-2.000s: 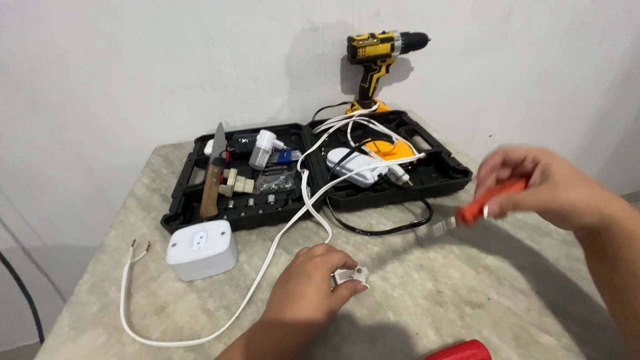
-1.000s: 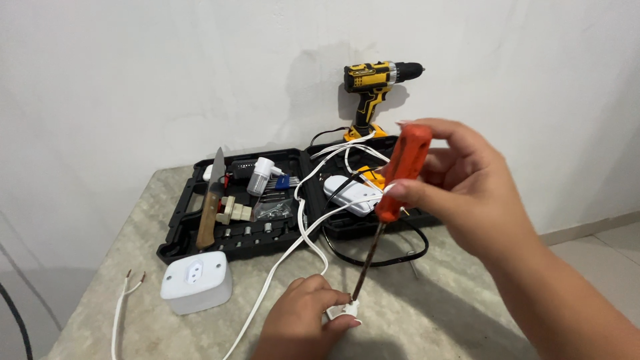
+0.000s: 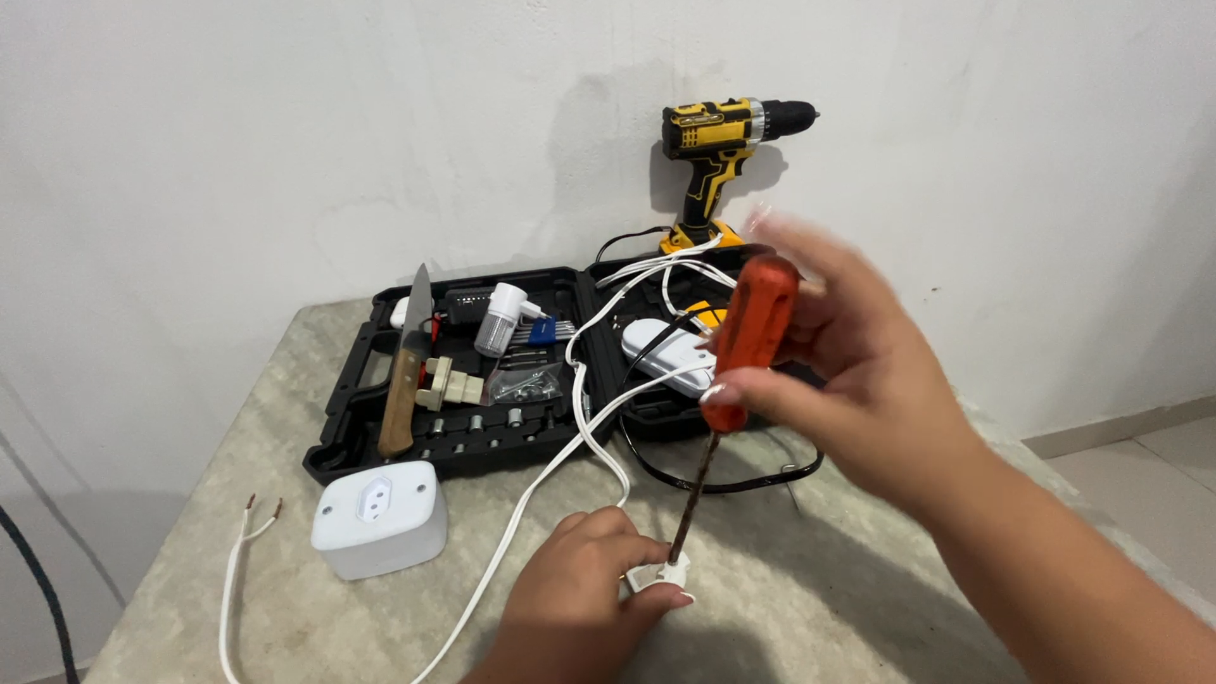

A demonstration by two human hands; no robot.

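My left hand pinches a small white plastic electrical fitting between thumb and fingers, low on the stone-like tabletop. In my right hand is a screwdriver with a red handle; my thumb and fingers are around the handle. Its rusty shaft slants down, and the tip meets the white fitting; the exact contact is hard to see. A white two-core cable runs from the case past my left hand. Its bare copper ends stand up at the left, beside a white surface-mount socket box.
Behind my hands lies an open black tool case with a wooden-handled knife, sockets, hex keys, a beige plug adapter and a white oval device. A yellow-black cordless drill stands by the wall.
My right hand has brought the screwdriver from the right side to the white fitting in my left hand. Since one second ago, its fingers have opened somewhat around the handle.
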